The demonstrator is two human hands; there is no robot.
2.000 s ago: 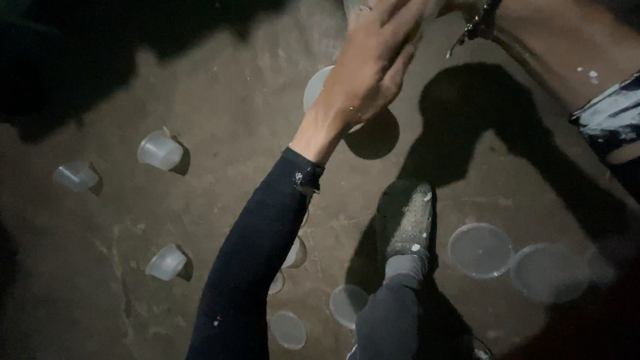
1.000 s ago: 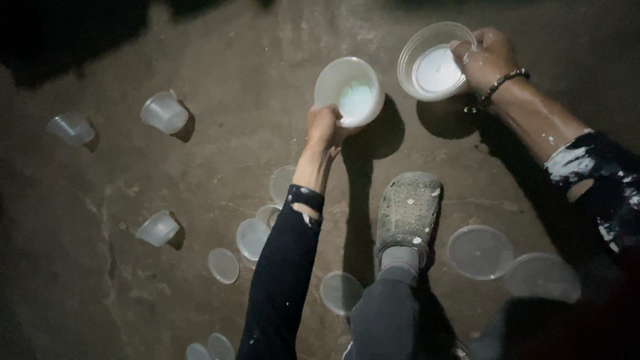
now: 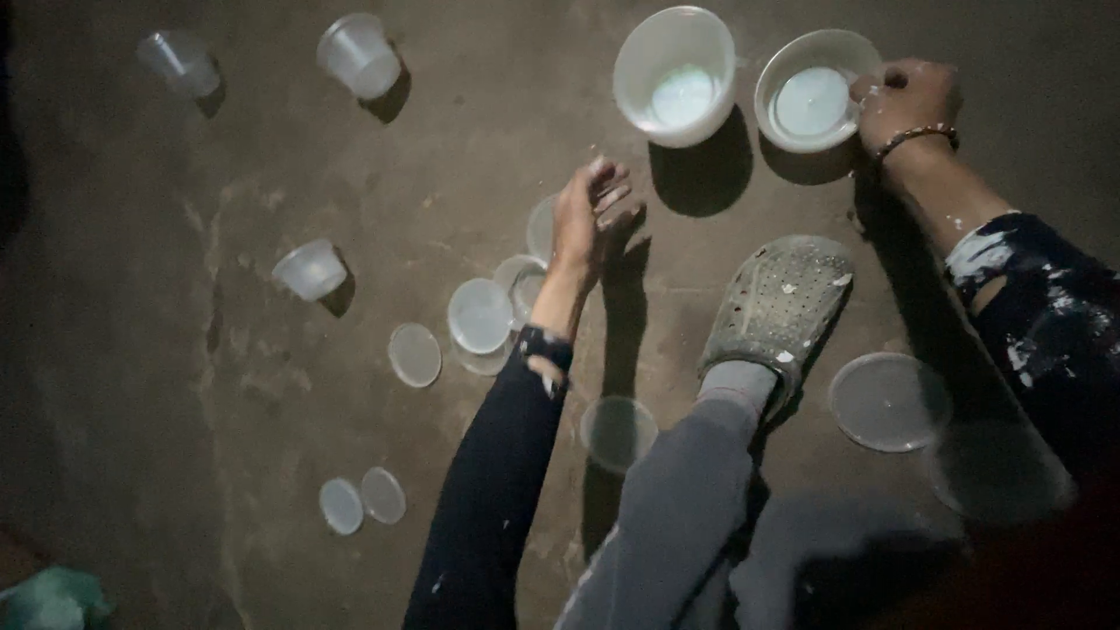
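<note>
My right hand [image 3: 910, 109] grips the rim of a round plastic tub [image 3: 770, 114] with white stuff at its bottom. Just left of it stands a deeper plastic tub [image 3: 639, 87], whitish inside, which neither hand touches. Below and left of that tub, my left hand [image 3: 595, 210] is empty, its fingers apart and slightly curled. Round plastic lids lie near my left wrist, among them a whitish one [image 3: 480, 316] and a clear one [image 3: 415, 355]. White smears mark my right sleeve.
Small plastic cups [image 3: 360, 57] [image 3: 179, 63] [image 3: 311, 269] lie tipped at the left. My shoe [image 3: 781, 306] stands in the middle, with large lids [image 3: 884, 402] to its right and another lid [image 3: 618, 433] by my trouser leg. Green material [image 3: 57, 599] shows at bottom left.
My left hand has let go of the deeper tub, which now stands beside the other one, and has moved down and left from it. My right hand still holds its tub.
</note>
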